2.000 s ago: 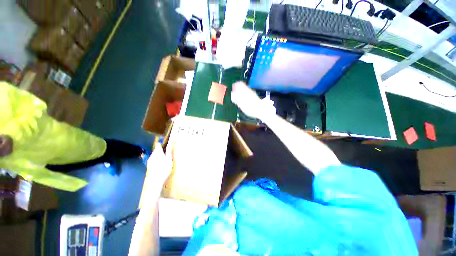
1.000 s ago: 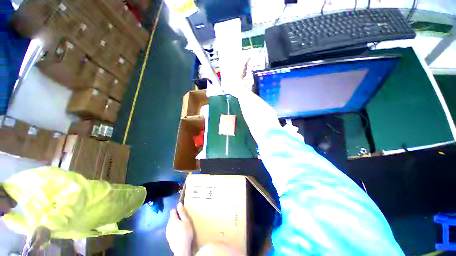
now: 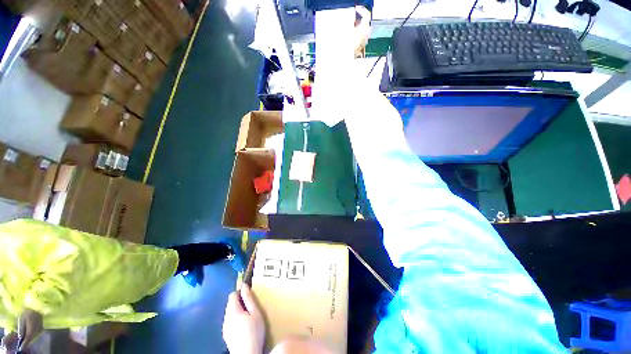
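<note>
A brown shipping carton (image 3: 301, 290) with printed symbols is in front of me at the bottom centre, a side flap sticking out at its right. My left hand (image 3: 243, 325) is bare and grips the carton's left edge. My right arm reaches up over the green bench. My right hand (image 3: 361, 79) is washed out against a white sheet or strip (image 3: 333, 59) beside the monitor; its fingers and any hold on the sheet cannot be made out.
A monitor (image 3: 463, 128) and keyboard (image 3: 501, 48) are at upper right. A red card (image 3: 302, 166) lies on the green bench (image 3: 328, 180). An open carton (image 3: 242, 197) stands left of it. A person in yellow (image 3: 83, 269) is at left, near stacked cartons (image 3: 104, 76). A blue stool (image 3: 605, 325) is lower right.
My right hand has moved from near the monitor's left edge up to the white sheet. My left hand stays on the carton, which now appears lower in view. The view has shifted.
</note>
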